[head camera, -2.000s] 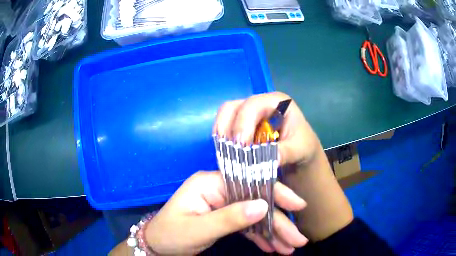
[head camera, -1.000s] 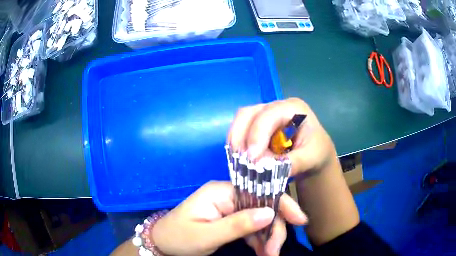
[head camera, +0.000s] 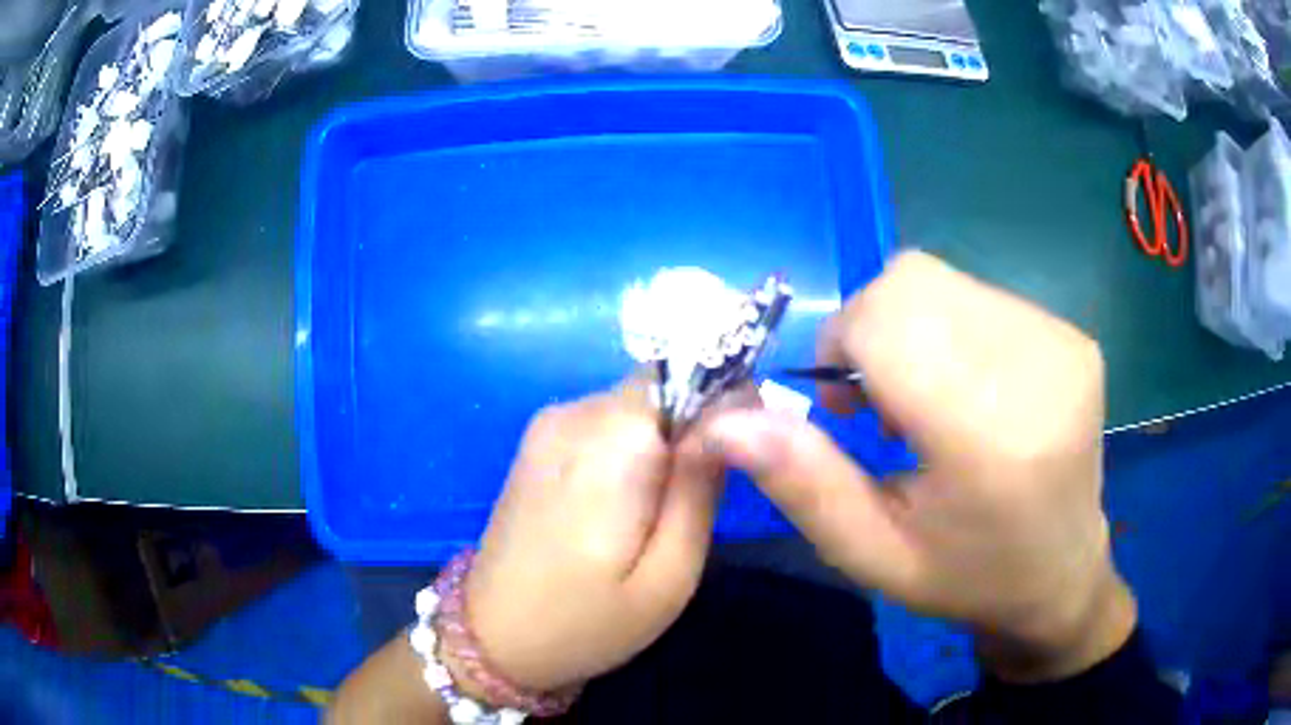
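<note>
My left hand (head camera: 602, 524), with a bracelet at the wrist, grips a bundle of thin metal rods (head camera: 694, 375) over the front of the blue tray (head camera: 320, 340). White labels fan out at the bundle's top. My right hand (head camera: 963, 439) is right of the bundle, its thumb close to the rods; whether it touches them is unclear. A thin dark tool tip (head camera: 821, 374) shows at its fingers; the orange handle is hidden. A small white label (head camera: 784, 401) shows between the hands.
A clear box of rods (head camera: 595, 36) stands behind the tray, with a digital scale (head camera: 909, 40) to its right. Orange-red scissors (head camera: 1157, 213) and clear bags (head camera: 1243, 241) lie at right. Clear tubs of tagged rods (head camera: 116, 142) stand at left.
The bundle has turned, and its labelled end now spreads upward over the tray. My right hand has moved off its top to the right side. The view has shifted, so the bench items appear further right.
</note>
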